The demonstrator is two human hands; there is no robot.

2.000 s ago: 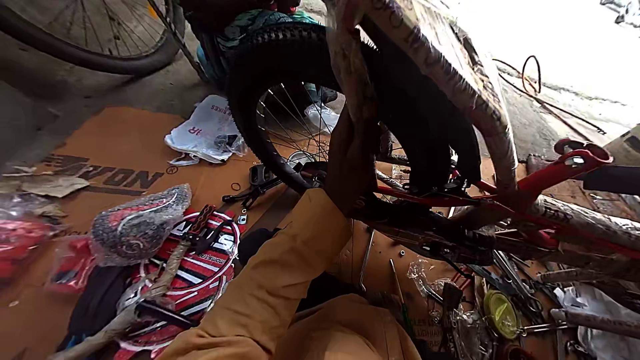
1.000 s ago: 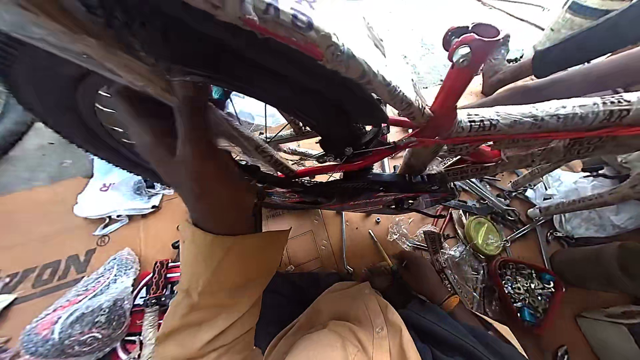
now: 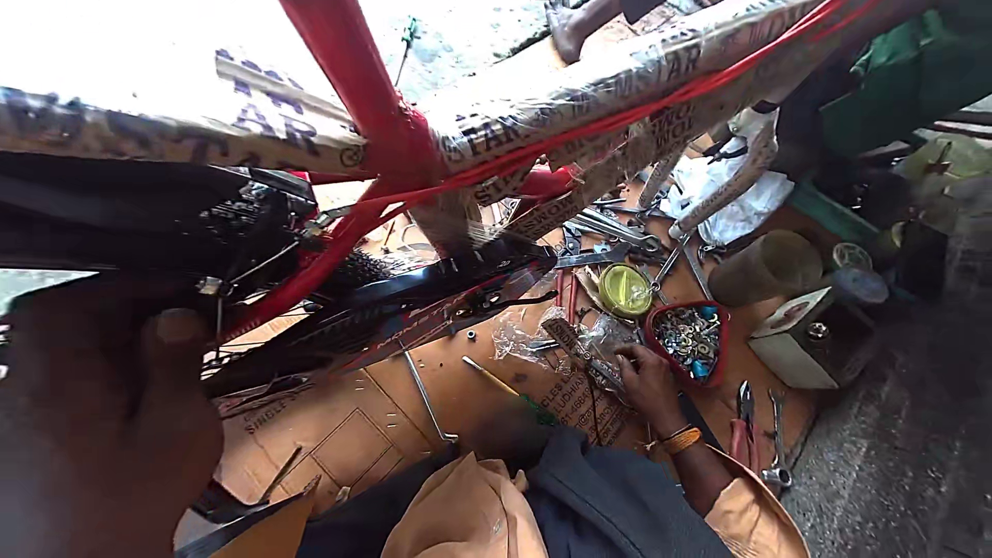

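My left hand point(image 3: 116, 403), large and blurred at the left, has its thumb against the black bicycle tire point(image 3: 132, 217), fingers closed on the wheel. The red bicycle frame point(image 3: 403, 147), partly wrapped in printed packing, crosses above both hands, with a black chain guard point(image 3: 418, 287) below it. At lower right, my right hand point(image 3: 649, 380) reaches down to small items and clear plastic wrap point(image 3: 535, 341) on the cardboard; its fingertips touch something that I cannot make out. Beside it is a red tray of bolts and nuts point(image 3: 725, 341).
Flattened cardboard point(image 3: 333, 434) covers the ground. A screwdriver point(image 3: 496, 377), a bent metal rod point(image 3: 422, 391), pliers point(image 3: 744, 434), a wrench point(image 3: 777, 442), a yellow-green round container point(image 3: 625, 291) and an open box point(image 3: 790, 341) lie around. Another person's bare foot point(image 3: 566, 35) is at the top.
The view has swung right toward the tools and the bolt tray. My right hand has moved toward the tray from beside the screwdriver. My left hand remains at the wheel.
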